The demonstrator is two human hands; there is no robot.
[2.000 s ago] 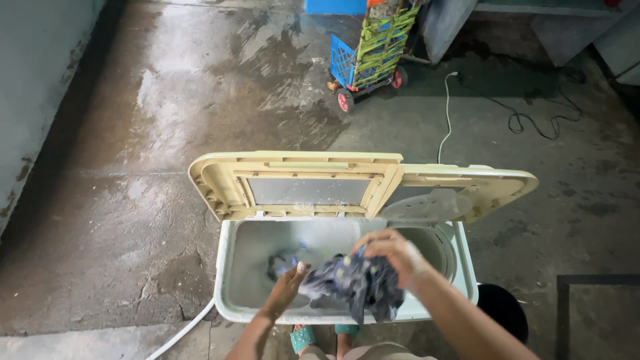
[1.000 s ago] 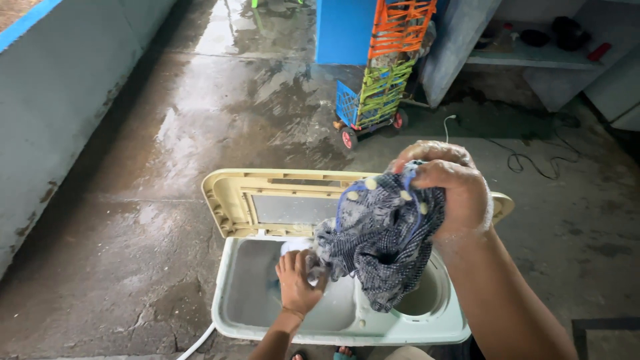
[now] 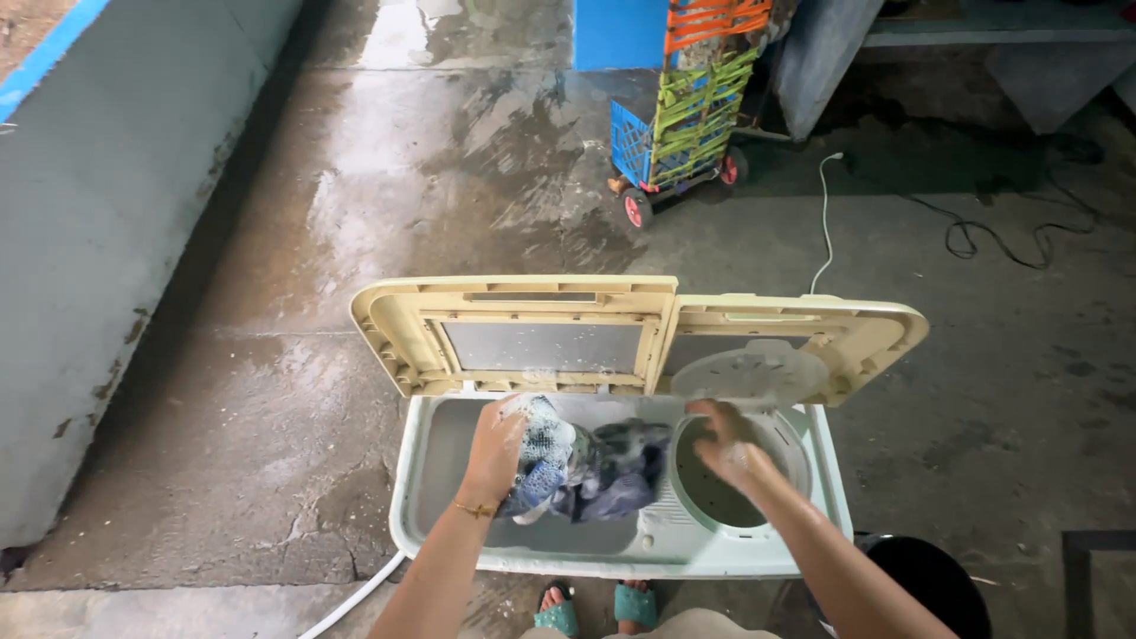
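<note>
A twin-tub washing machine point(image 3: 710, 561) stands in front of me with both lids raised. My left hand point(image 3: 497, 444) grips a sudsy blue patterned cloth point(image 3: 544, 448) over the wash tub on the left. Beside that cloth, a dark wet garment point(image 3: 621, 475) lies across the tub's right side, partly on the ridged divider. My right hand point(image 3: 728, 444), slightly blurred, is over the round spin tub point(image 3: 723, 497) with fingers apart and nothing in them. A translucent round inner cover point(image 3: 754, 373) leans against the raised right lid point(image 3: 874, 342).
Behind the washer stands a wheeled cart with a blue crate point(image 3: 630, 146). A white cord point(image 3: 825, 222) runs back over the floor from the washer. At the lower left is a drain hose point(image 3: 355, 596); a black bucket point(image 3: 927, 586) sits at right. A wall point(image 3: 133, 222) rises left.
The dark patterned garment that my right hand held up a second ago is now down at the washer, out of that hand. My left hand now holds the sudsy cloth.
</note>
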